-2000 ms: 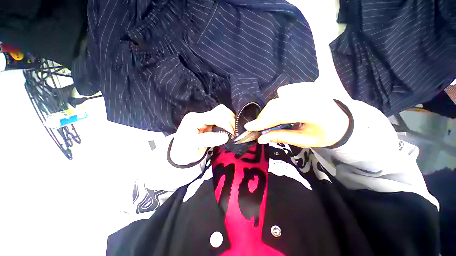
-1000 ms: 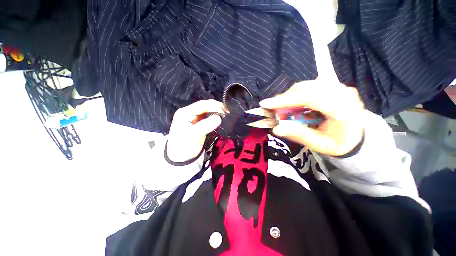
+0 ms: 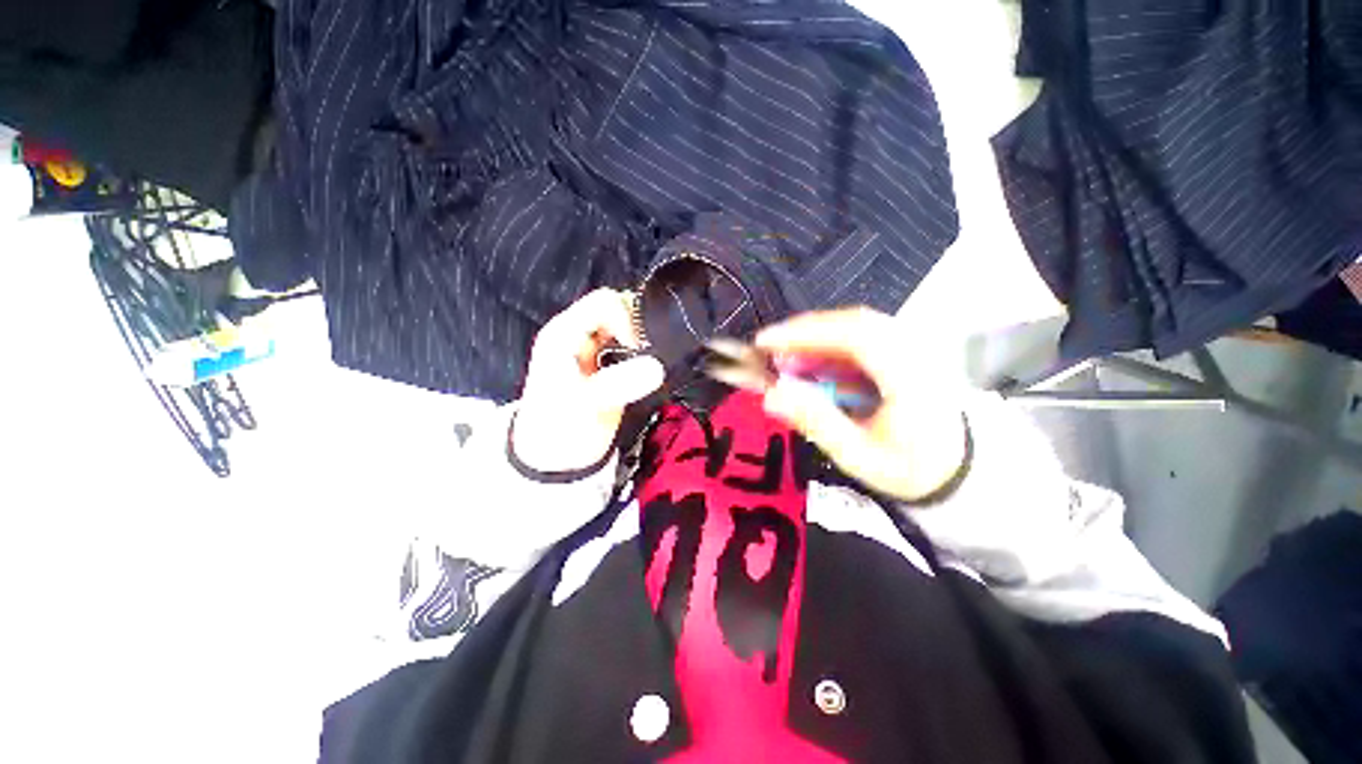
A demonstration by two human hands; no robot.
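A dark pinstriped garment (image 3: 747, 127) lies spread over the table and hangs towards my lap. Its zipper (image 3: 639, 306), with small metallic teeth, curves in an arc at the garment's near edge. My left hand (image 3: 587, 385) pinches the garment's edge beside the zipper. My right hand (image 3: 866, 396) holds the thread snips (image 3: 735, 363), their blades pointing left over the dark cloth just right of my left fingers. The snips and right hand are blurred. Loose threads are too small to tell.
More pinstriped cloth (image 3: 1195, 164) lies at the upper right. A plain black heap (image 3: 135, 75) is at the upper left, above black looped hangers (image 3: 135, 321) and a small blue-and-white item (image 3: 224, 363). A metal bar (image 3: 1113, 400) and dark cloth (image 3: 1307, 627) show at the right.
My right hand has moved left and slightly down with the snips. The zipper's arc has widened and shifted left. My left hand keeps its hold with a small shift.
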